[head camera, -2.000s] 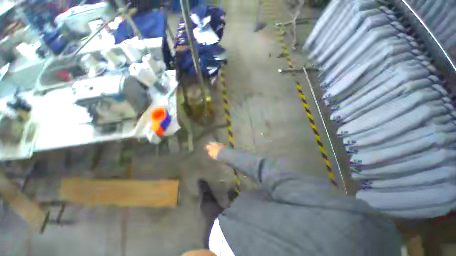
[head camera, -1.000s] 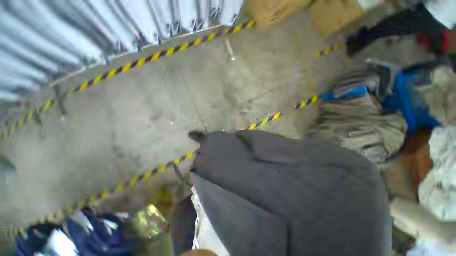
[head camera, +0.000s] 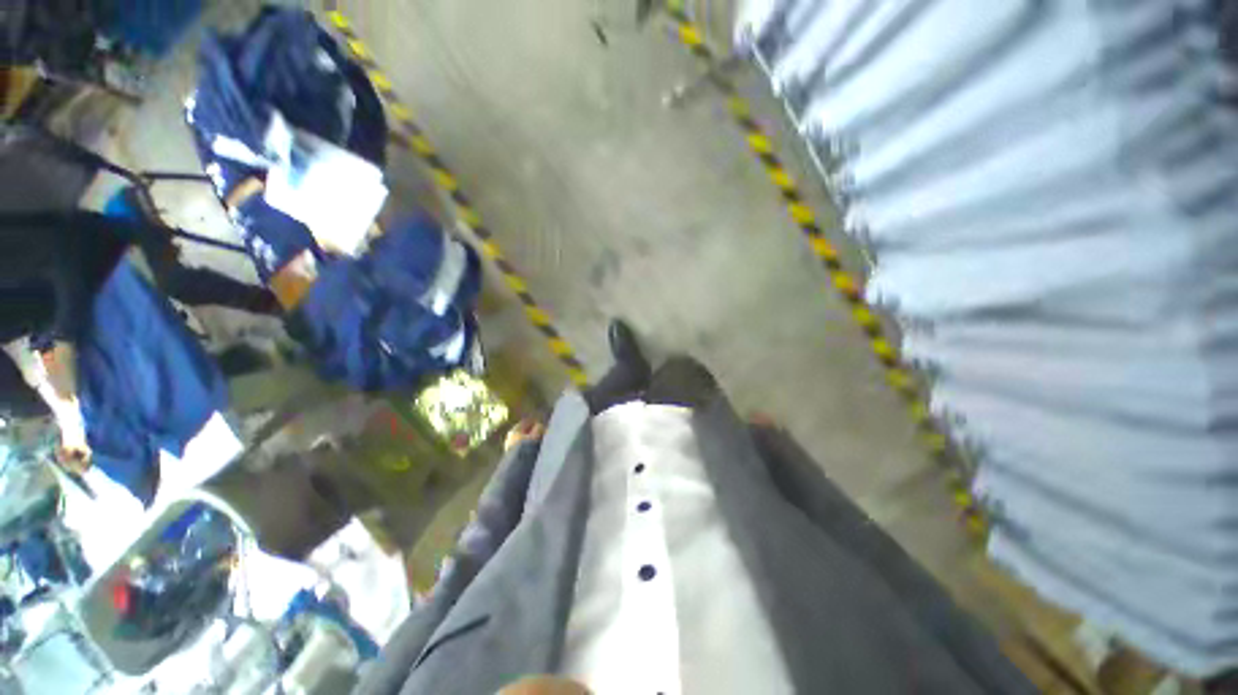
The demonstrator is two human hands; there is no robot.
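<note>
My left hand (head camera: 523,433) hangs beside my open grey jacket. Only a small blurred part shows, and I cannot tell if it holds anything. My right hand (head camera: 764,422) is mostly hidden by the grey sleeve at my other side; its fingers cannot be made out. Navy garments (head camera: 387,306) with white pieces lie bundled left of the aisle, ahead of my left hand and apart from it. Pale blue-grey hanging garments (head camera: 1005,272) run in a long row on the right, apart from my right hand.
Yellow-and-black tape (head camera: 475,228) edges the grey aisle floor (head camera: 584,177) on the left, with another tape line (head camera: 815,238) on the right. At the left, a person's hand (head camera: 68,441) is by a navy cloth (head camera: 143,373) at a cluttered work table. A shiny yellowish bundle (head camera: 462,410) lies near my left hand.
The view has swung round to face along the aisle, with the hanging row now on the right. Both arms now hang at my sides. The blue crates and brown cartons have left the view.
</note>
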